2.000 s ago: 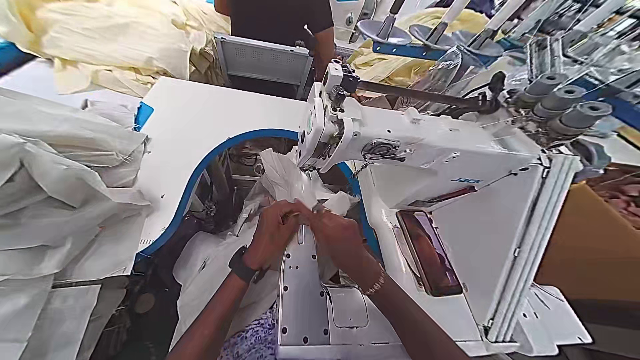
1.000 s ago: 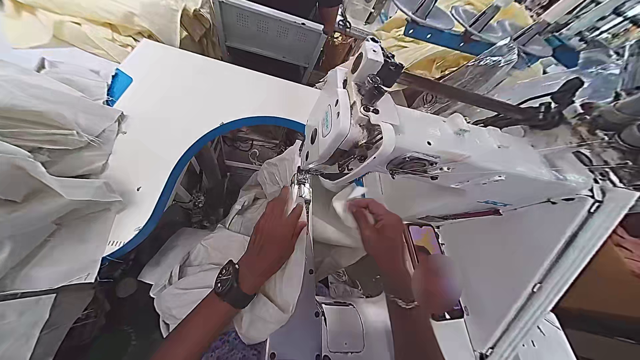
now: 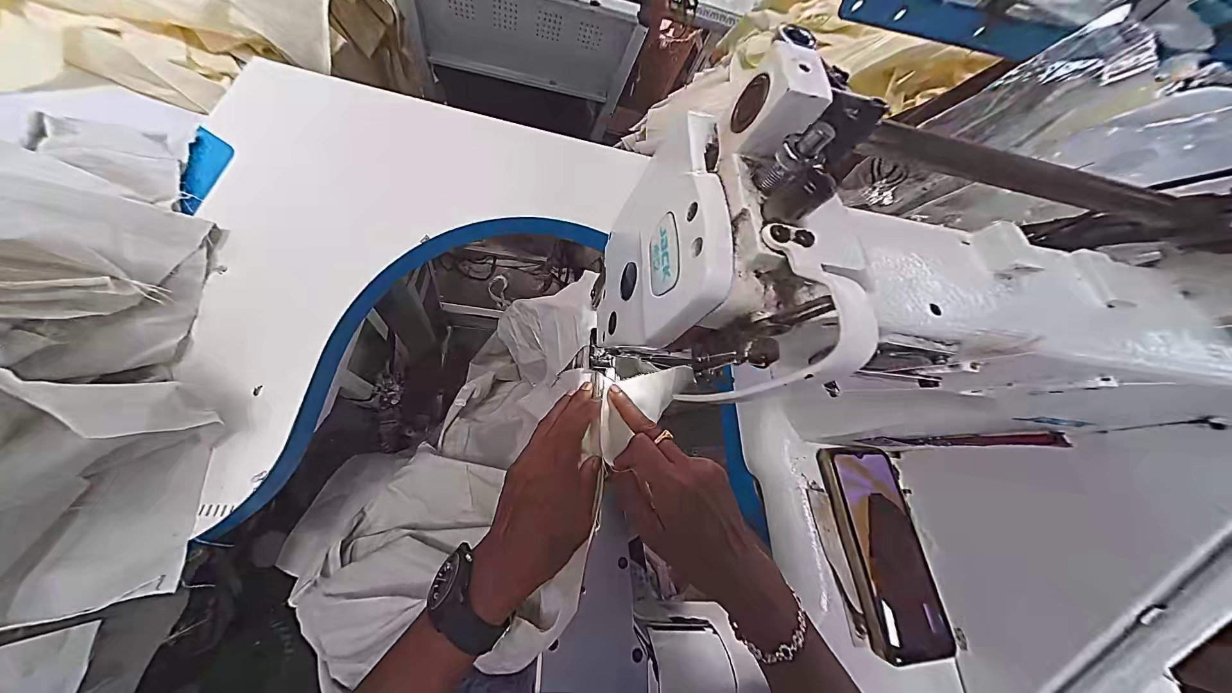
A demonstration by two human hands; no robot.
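Observation:
A white Jack sewing machine head [image 3: 674, 250] stands over a narrow arm bed [image 3: 589, 616]. Off-white fabric [image 3: 404, 539] lies over the bed, its folded edge at the presser foot [image 3: 601, 358], and hangs down to the left. My left hand [image 3: 547, 486], with a black watch on the wrist, presses flat on the fabric just in front of the foot. Beside it, my right hand [image 3: 674, 491], with a ring and a bracelet, holds the fabric's edge, index finger stretched toward the foot. The needle tip is too small to make out.
The white table [image 3: 289, 241] curves around the machine with a blue edge. Off-white cloth pieces [image 3: 87, 385] are piled at the left. A mobile phone [image 3: 887, 558] lies at the right of the bed. Yellowish cloth [image 3: 135, 38] and a grey metal cabinet [image 3: 529, 43] stand behind.
My right hand has moved left from the raised fabric flap to the fold by the presser foot, beside my left hand. The view has shifted closer to the machine since the oldest frame.

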